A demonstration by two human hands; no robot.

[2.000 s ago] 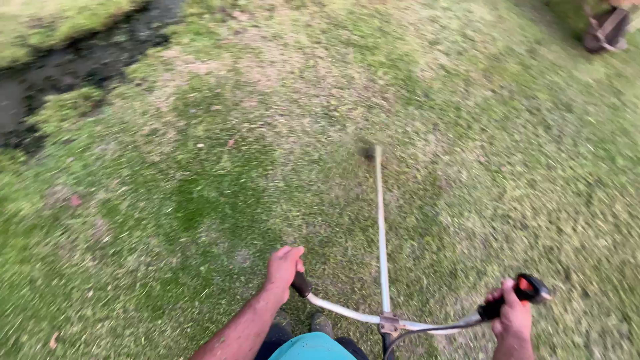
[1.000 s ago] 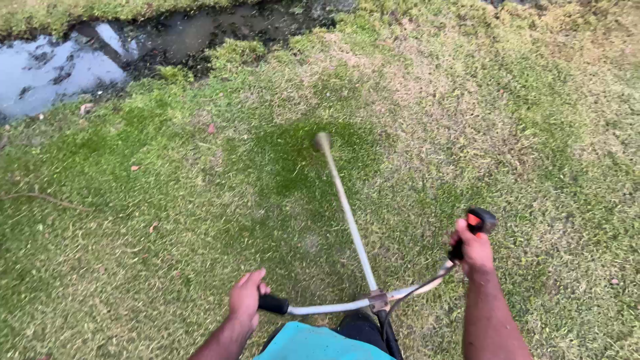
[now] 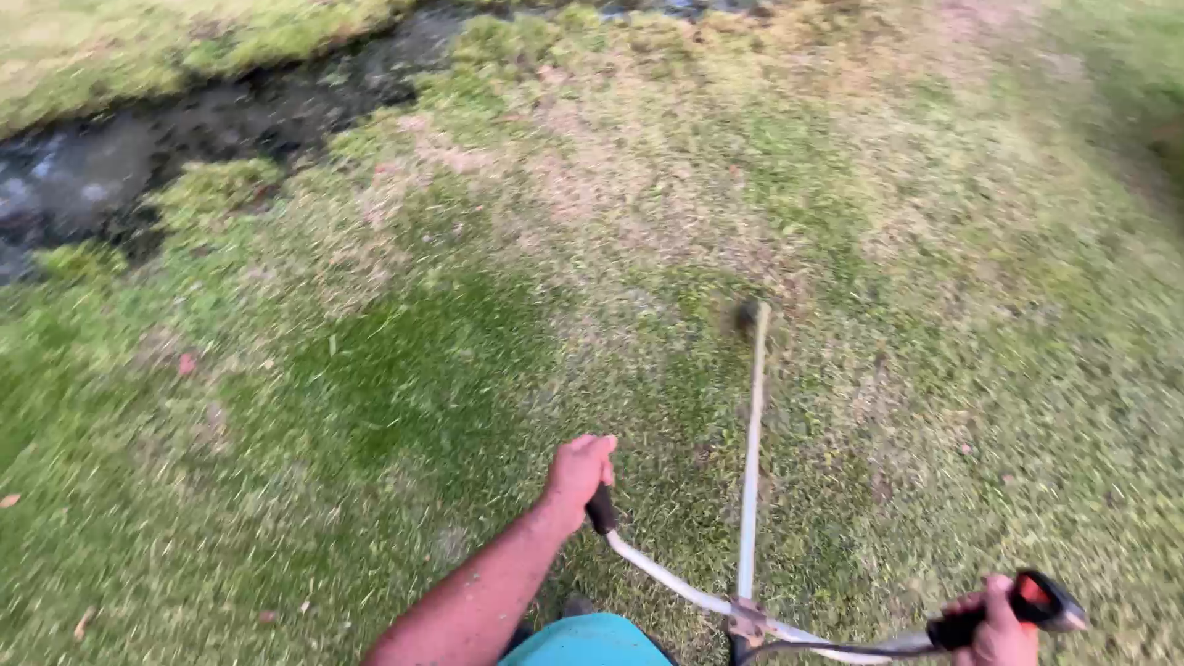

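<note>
A brush cutter with a long metal shaft (image 3: 753, 462) reaches forward over the grass, its dark cutting head (image 3: 747, 316) blurred near the ground. My left hand (image 3: 581, 474) is closed around the black grip (image 3: 601, 509) at the left end of the handlebar (image 3: 671, 581). At the lower right, my right hand (image 3: 1004, 624) grips the black and red control handle (image 3: 1041, 601). A metal clamp (image 3: 747, 620) joins bar and shaft, and a dark cable runs from it along the bar's right side.
A narrow ditch with dark water (image 3: 102, 171) crosses the upper left, with a grassy bank (image 3: 222, 37) beyond it. Patchy green and dry grass (image 3: 416, 370) surrounds me. One shoe (image 3: 578, 606) shows beside the turquoise shirt at the bottom.
Since one second ago, the brush cutter's shaft and head have swung to the right, with both hands still on the handles. The view has shifted too.
</note>
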